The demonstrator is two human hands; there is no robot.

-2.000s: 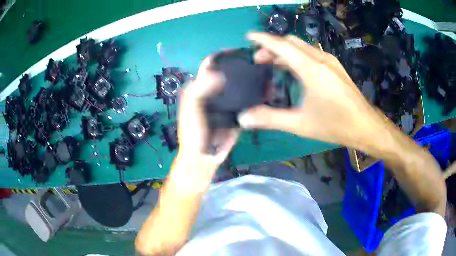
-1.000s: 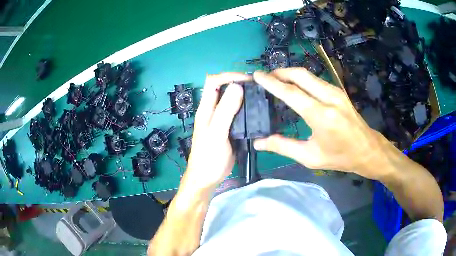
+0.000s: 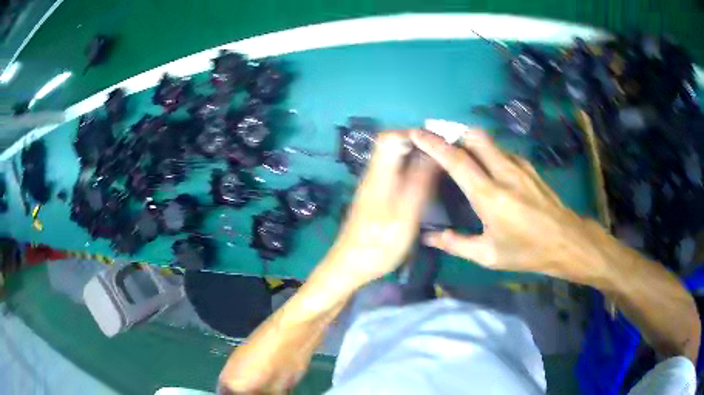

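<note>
A black housing [image 3: 455, 202] is held between my two hands over the bench's front part; its outline is blurred and partly hidden by my fingers. My left hand [image 3: 390, 204] is on its left side. My right hand [image 3: 509, 204] is on its right side, with fingers over the top and the thumb below. Dark prongs [image 3: 418, 266] point down toward my body. A white piece [image 3: 446, 129], perhaps the brush head, shows just beyond my fingertips. A wired module with a ring [image 3: 357, 145] lies left of my hands.
Many black wired modules [image 3: 251, 129] lie on the green bench at left, several more at right. A carton [image 3: 593, 166] heaped with black parts stands at right, a blue crate [image 3: 610, 347] below. A white rail [image 3: 370, 29] edges the bench. A stool [image 3: 112, 305] stands below left.
The view has shifted, so the bench modules appear farther right. The housing remains between my hands. The white piece now shows beyond my fingers.
</note>
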